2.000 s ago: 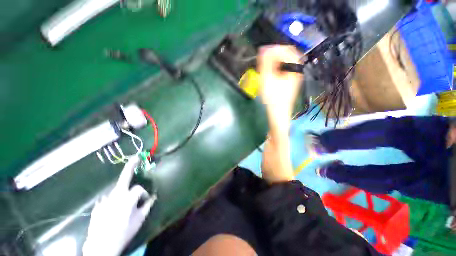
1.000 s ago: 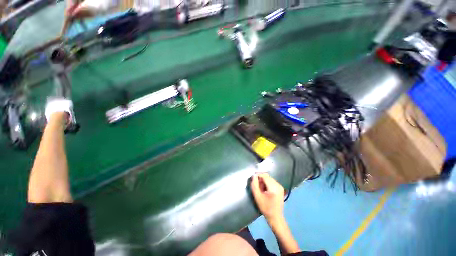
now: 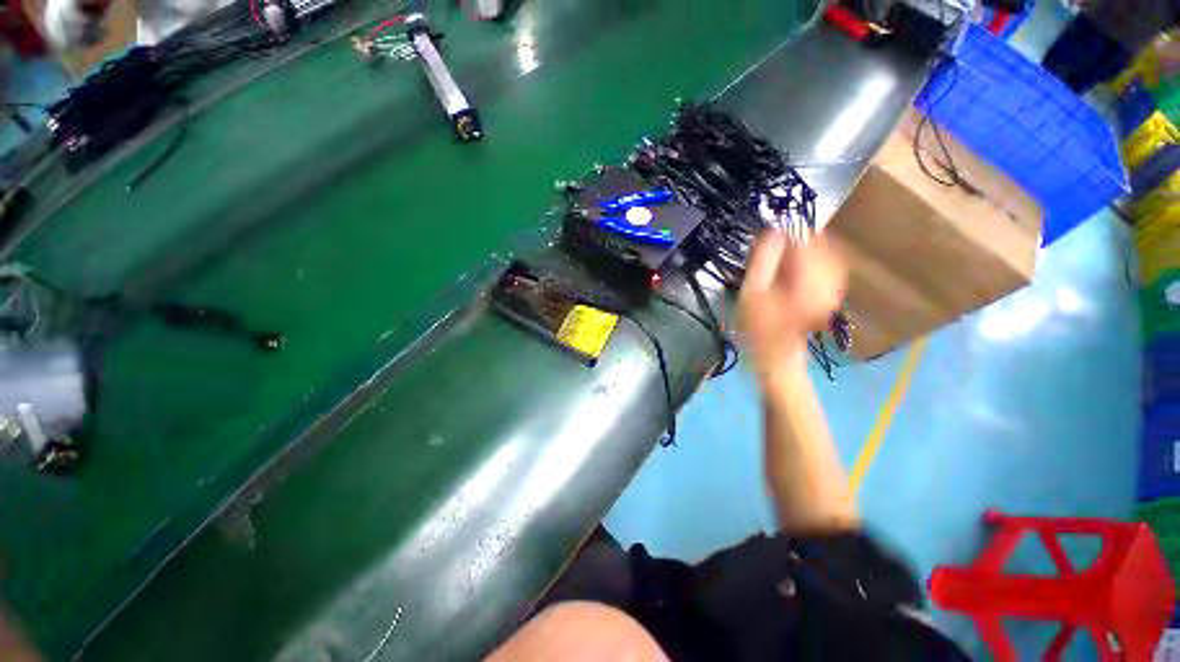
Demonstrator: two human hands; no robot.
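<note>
My right hand (image 3: pixel 792 295), bare and blurred, is at the near edge of the tangled black power cord pile (image 3: pixel 712 168); whether its fingers hold a cord cannot be told. My left hand is out of the picture; only a blurred skin-coloured patch shows at the lower left edge. A white-silver tubular unit (image 3: pixel 39 385) is cut off by the left edge. A black cord (image 3: pixel 214 317) lies near it on the green conveyor.
Blue-handled pliers (image 3: pixel 634 217) lie on a black box (image 3: pixel 595 246). Nearer is a black tray (image 3: pixel 524 295) with a yellow sponge (image 3: pixel 586 331). Another tubular unit (image 3: pixel 443 84) lies farther back. At right are a carton (image 3: pixel 932 233), blue crate (image 3: pixel 1022 142) and red stool (image 3: pixel 1061 576).
My right hand has moved from beside the yellow sponge to the cord pile. My left hand has left the picture. The view has shifted to the right.
</note>
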